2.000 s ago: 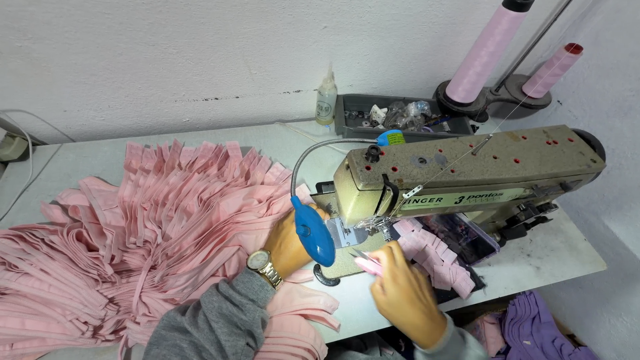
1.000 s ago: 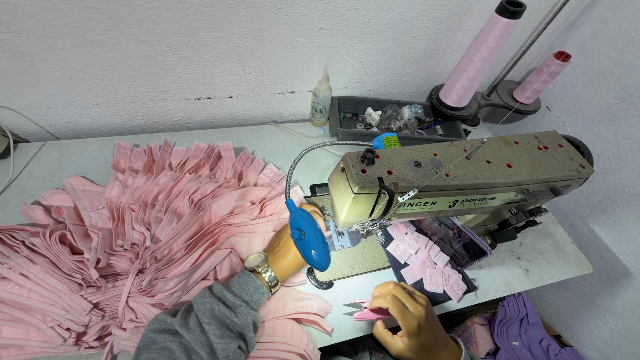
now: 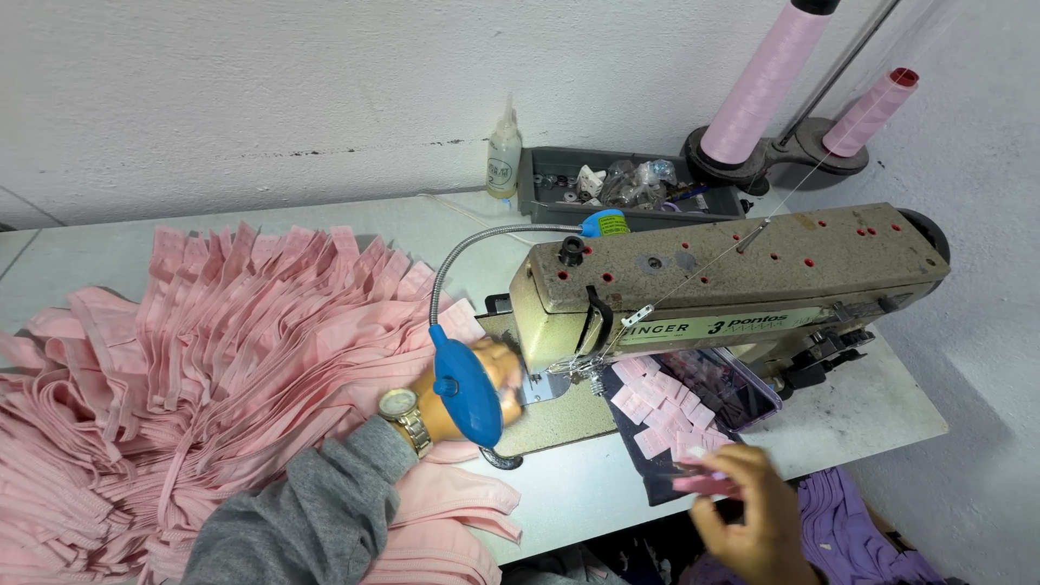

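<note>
My left hand, with a wristwatch at its wrist, is beside the needle area of the Singer sewing machine, partly hidden behind the blue lamp head. Whether it holds fabric cannot be told. My right hand, blurred, has pink-handled thread snips in its fingers, near the small pink labels on a dark cloth. Pink fabric pieces are heaped left of the machine, and more pink pieces lie at the table's front edge.
A grey tray of small parts and a squeeze bottle stand by the wall. Thread cones are on a stand behind the machine. A phone lies under the machine arm. Purple fabric is below the table at right.
My right hand has moved right with the pink-handled snips, from the table in front of the machine to the small pink labels. My left hand stays near the needle area.
</note>
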